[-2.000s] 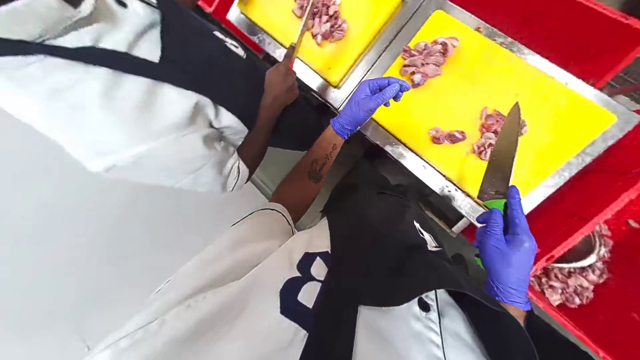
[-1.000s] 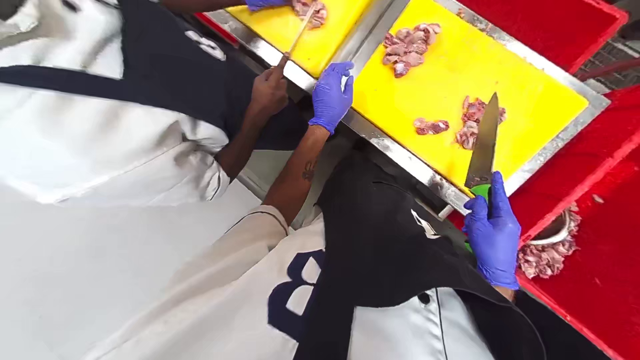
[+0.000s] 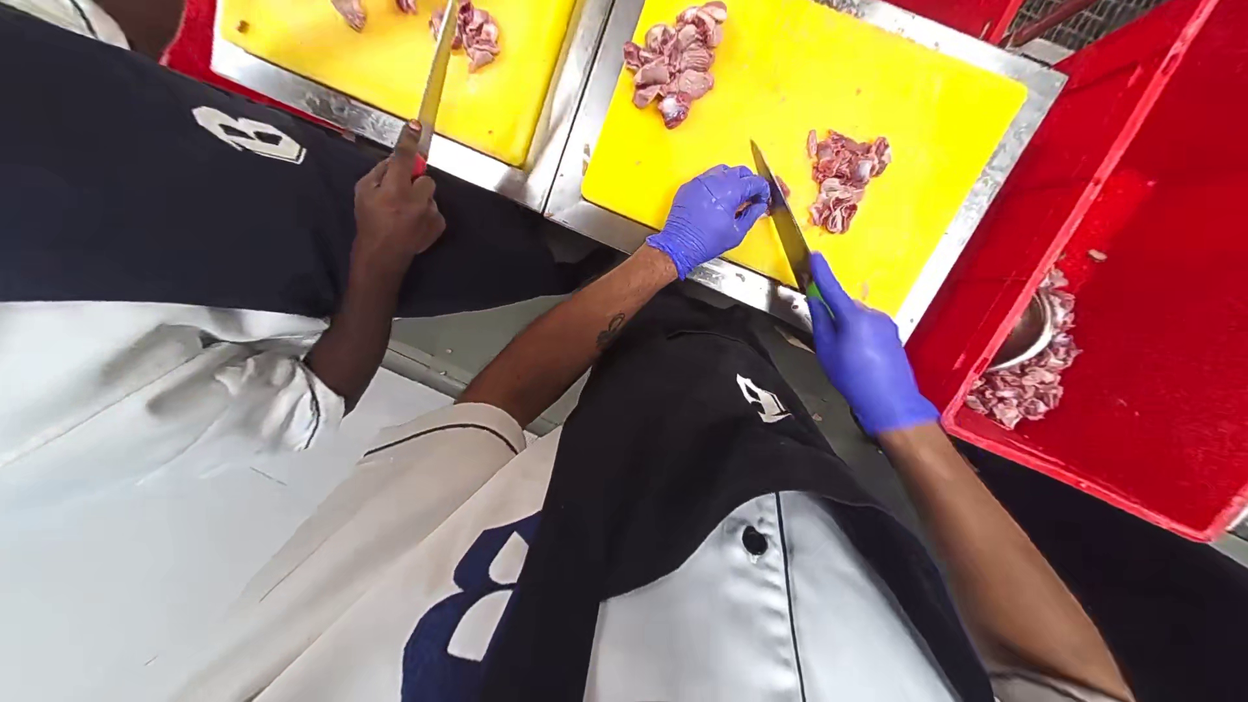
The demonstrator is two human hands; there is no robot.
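My right hand (image 3: pixel 863 356), in a purple glove, grips the green handle of a kitchen knife (image 3: pixel 783 216), its blade pointing up and left over the yellow cutting board (image 3: pixel 936 127). Beside the blade, my left hand (image 3: pixel 714 216), also gloved, has curled fingers at a small piece of meat (image 3: pixel 777 192), which the blade and fingers partly hide. Right of the blade lies a pile of cut meat (image 3: pixel 844 178). A second pile of meat pieces (image 3: pixel 676 63) sits at the board's upper left.
On the left, a co-worker's bare hand (image 3: pixel 398 200) holds another knife (image 3: pixel 439 83) over a second yellow board (image 3: pixel 341 58) with meat on it. A red crate (image 3: pixel 1150 322) at the right holds meat pieces (image 3: pixel 1029 385) and a metal bowl (image 3: pixel 1026 336). Metal trays frame both boards.
My left hand has moved from the board's left edge to the small meat near its front. The knife in my right hand has come beside it, away from the right pile.
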